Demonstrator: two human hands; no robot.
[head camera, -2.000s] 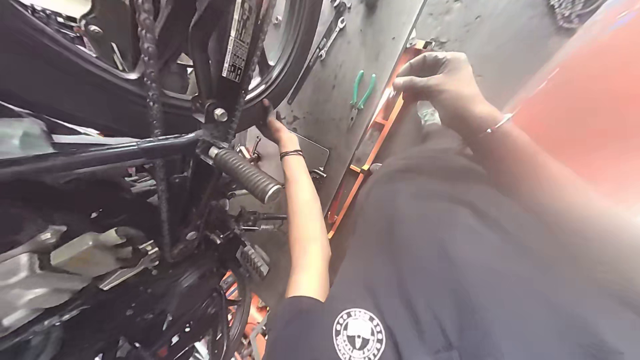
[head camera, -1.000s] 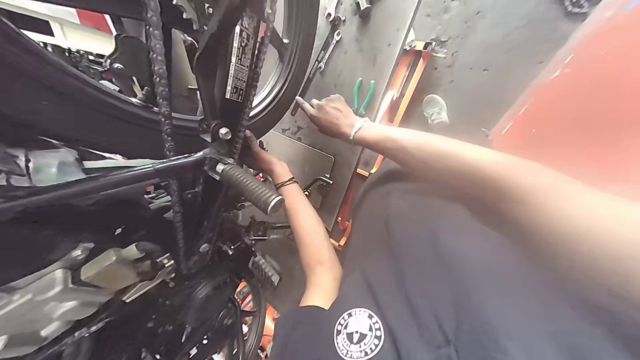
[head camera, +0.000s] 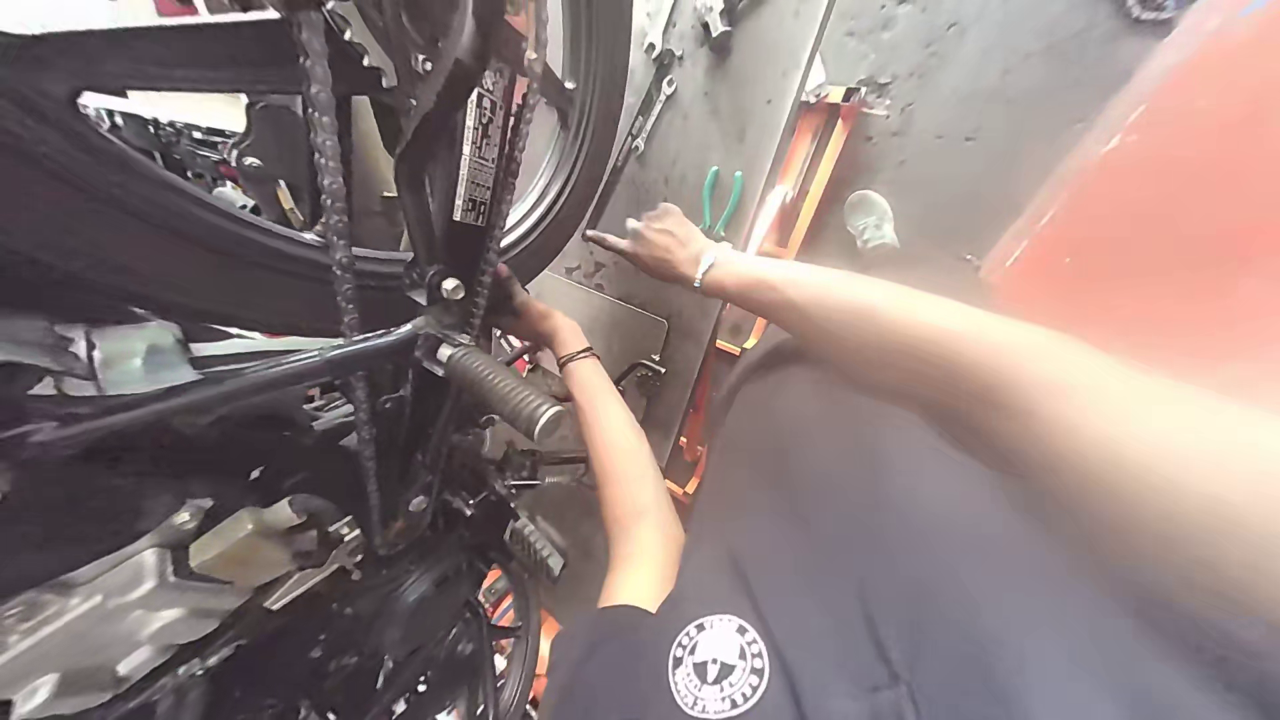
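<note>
My left hand (head camera: 525, 308) reaches in under the chain and swingarm, against the lower edge of the motorcycle's rear tyre (head camera: 600, 130); its fingertips are partly hidden. Dark bands circle that wrist. My right hand (head camera: 660, 240), with a pale bracelet, hangs over the metal platform, its index finger extended beside the lower end of a long black tool (head camera: 628, 145). Nothing shows in its grasp. A combination wrench (head camera: 655, 113) lies alongside that tool. Green-handled pliers (head camera: 722, 200) lie just beyond my right hand. The drive chain (head camera: 330, 170) runs past the wheel at the left.
A ribbed footpeg (head camera: 503, 392) juts out beside my left forearm. An orange metal frame (head camera: 815, 170) runs along the edge of the platform (head camera: 760, 60). Beyond it, a pale shoe-like object (head camera: 870, 218) is on the floor. A blurred red surface (head camera: 1150, 200) stands at the right.
My right hand has moved from above the orange frame toward the wheel, down to the end of the black tool. My left hand remains by the tyre's lower edge.
</note>
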